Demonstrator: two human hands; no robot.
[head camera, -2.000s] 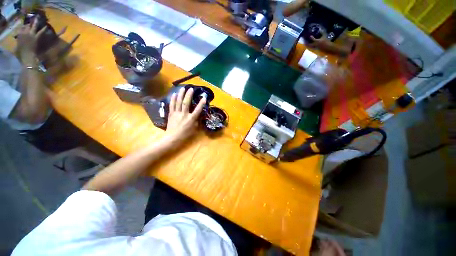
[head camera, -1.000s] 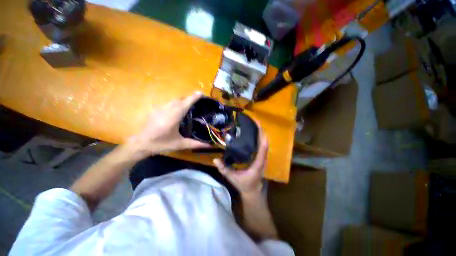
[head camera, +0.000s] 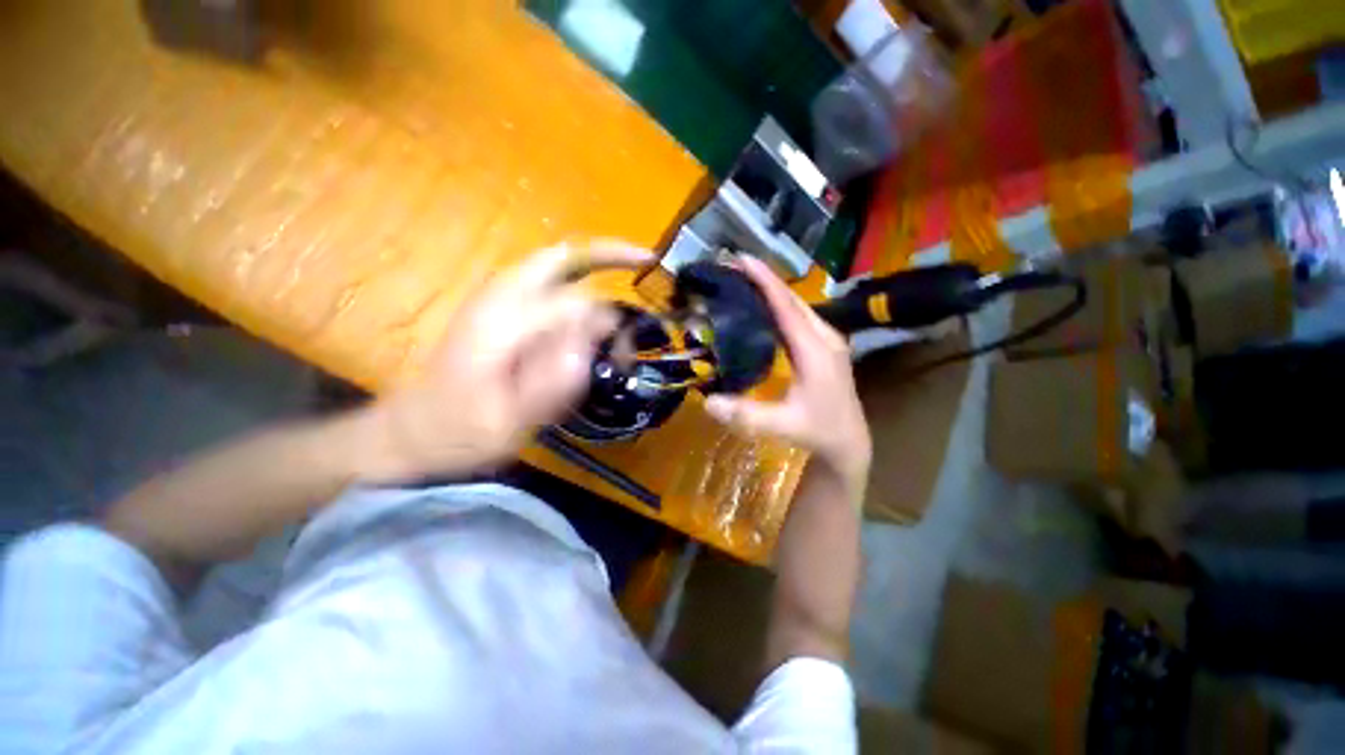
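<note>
An opened black camera ball head (head camera: 634, 398) is at the bench edge in front of me, with yellow and orange wires running between its two halves. My right hand (head camera: 804, 376) holds the dark half shell (head camera: 730, 328) on the right. My left hand (head camera: 516, 354) is blurred, at the left side of the other half; its fingers are bent over the opening, and I cannot tell whether they grip it. A thin black flat antenna (head camera: 598, 469) sticks out below the ball head. The black screwdriver with a yellow-orange band (head camera: 915, 300) lies just right of my right hand.
The grey-white screw feeder (head camera: 760, 199) stands behind my hands on the orange bench (head camera: 354, 177). A green mat (head camera: 708, 74), a clear plastic bag (head camera: 881, 118) and a red surface (head camera: 996, 140) are further back. Cartons (head camera: 1055, 421) stand on the floor at right.
The view has turned. My left hand has moved from the side of the open ball to over its opening. The right half shell is raised and tilted differently in my right hand.
</note>
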